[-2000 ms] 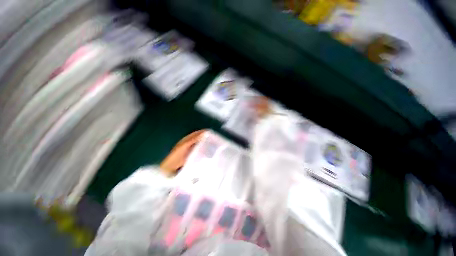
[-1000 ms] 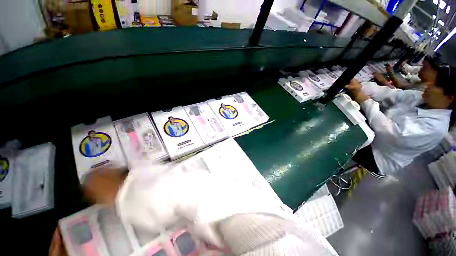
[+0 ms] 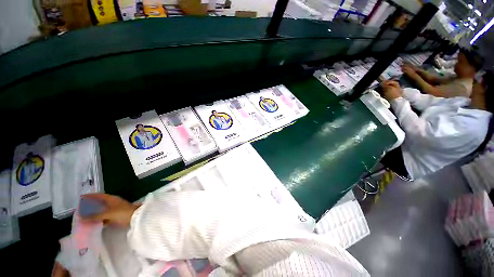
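Note:
My right hand (image 3: 115, 210), in a white striped sleeve, grips the grey-screened top of a pink device (image 3: 82, 233) at lower left. The device seems to be in a clear film. It is over the left end of a white transport tray (image 3: 254, 176). My sleeve hides much of the tray; some pink shows below it. My left hand (image 3: 60, 270) shows only as a few fingers at the bottom left, beside the device and tray end; its grip is unclear. An open white box base (image 3: 75, 176) lies just beyond my right hand.
Printed lids (image 3: 145, 138) and box bases with pink units (image 3: 189, 135) line the green bench (image 3: 330, 157). A green shelf (image 3: 216, 51) and black post (image 3: 392, 54) stand behind. Other workers (image 3: 439, 119) are at right. Trays (image 3: 344, 222) lie below the bench edge; more are stacked at far right.
The camera view has shifted, so the boxes appear farther right. My right hand, blurred over the tray before, now holds a pink device at the tray's left end.

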